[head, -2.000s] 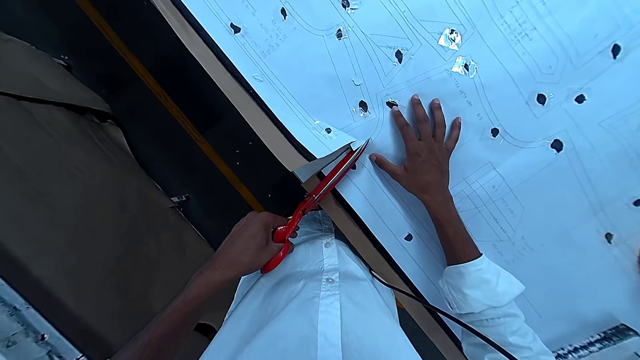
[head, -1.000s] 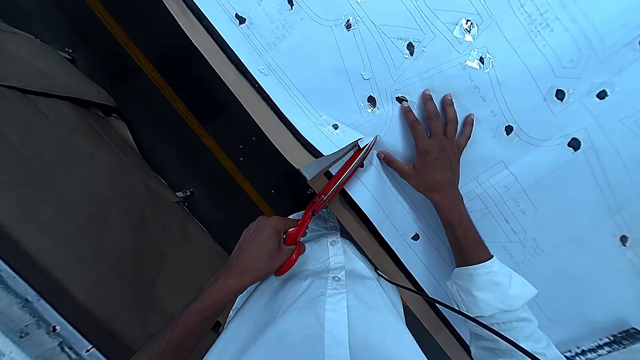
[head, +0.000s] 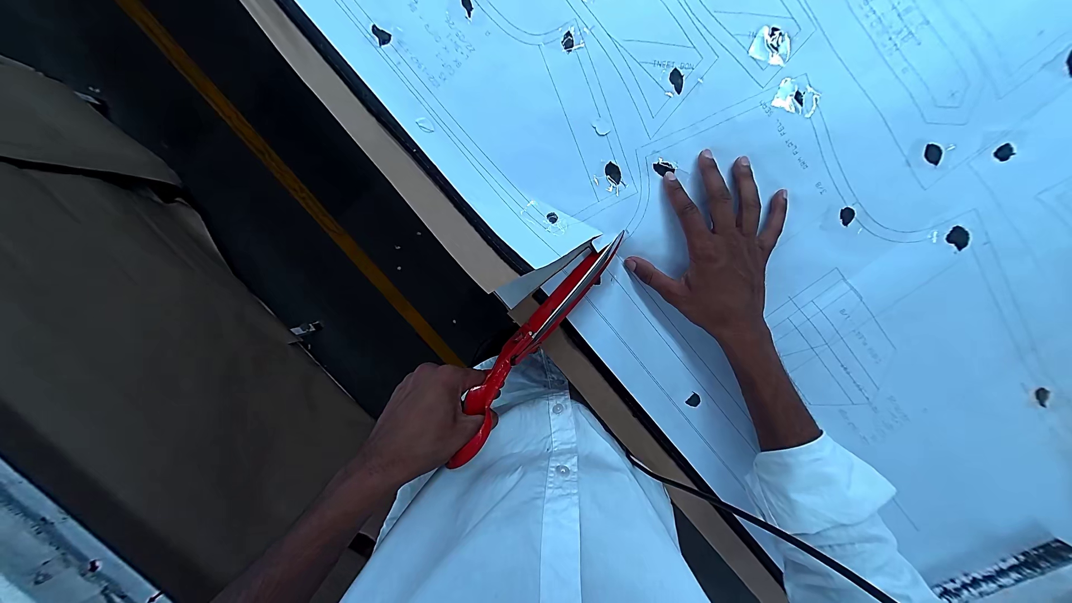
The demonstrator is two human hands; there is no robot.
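Observation:
Red-handled fabric scissors (head: 548,314) are in my left hand (head: 431,414), low at the table's near edge. Their blades look closed or nearly so, and their tip lies on a large white paper sheet (head: 904,335) printed with garment pattern outlines. A folded-up paper flap (head: 544,276) stands beside the blades on their left. My right hand (head: 724,260) rests palm down on the sheet, fingers spread, its thumb just right of the scissors' tip. The index fingertip touches the rim of a dark hole (head: 664,167) in the paper.
Several dark holes dot the sheet, a few with clear shiny film (head: 770,45) around them. A black cable (head: 754,519) crosses the table's brown edge (head: 645,402). On the left are a dark floor with a yellow line (head: 310,201) and brown material (head: 126,335).

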